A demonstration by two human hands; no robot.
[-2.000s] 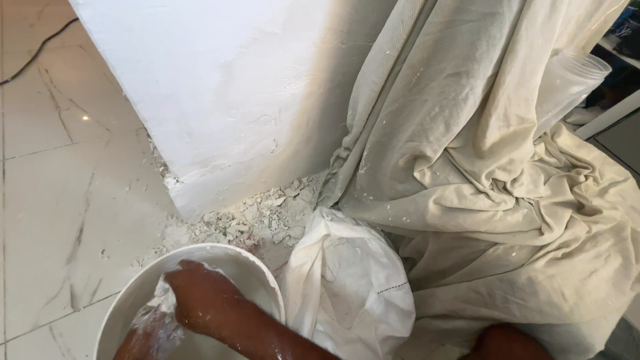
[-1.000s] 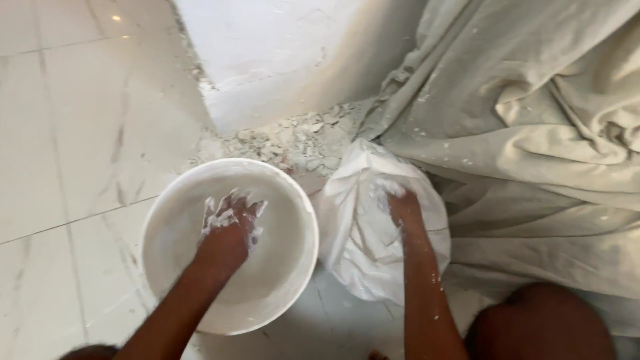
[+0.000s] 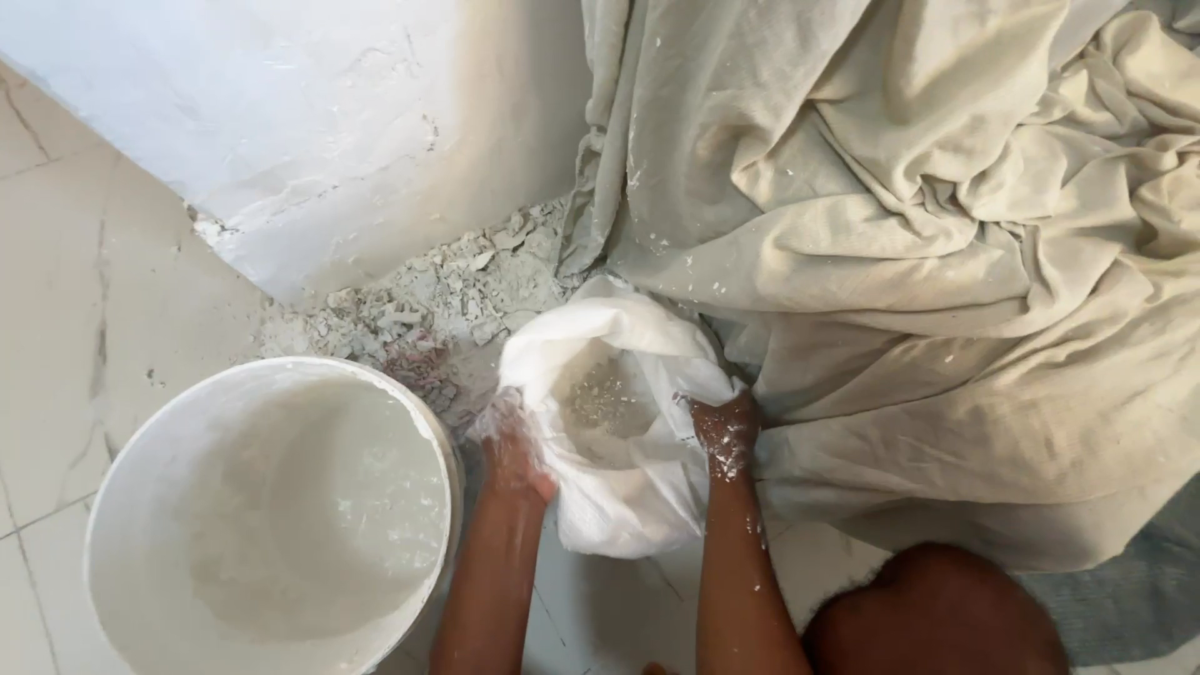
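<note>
A white woven sack (image 3: 619, 506) stands with its mouth spread, pale powder (image 3: 607, 394) showing inside. My right hand (image 3: 727, 427), speckled with white paste, grips the sack's rim on the right. Against the sack's left side lies my left hand (image 3: 511, 441), coated in white and blurred; whether its fingers grip the cloth cannot be told. To the left of the sack, a round white bucket (image 3: 122, 487) holds a pale, whitish mix, and no hand is in it.
Broken plaster bits (image 3: 422, 309) lie along the foot of a white wall (image 3: 328, 141). A beige drop cloth (image 3: 891, 375) drapes and bunches on the right. Marbled floor tiles (image 3: 56, 309) extend at left. A knee (image 3: 937, 619) shows at bottom right.
My left hand has come out of the bucket and moved right to the sack's side. My right hand has gone from the sack's mouth to its right rim, and the mouth is now wider.
</note>
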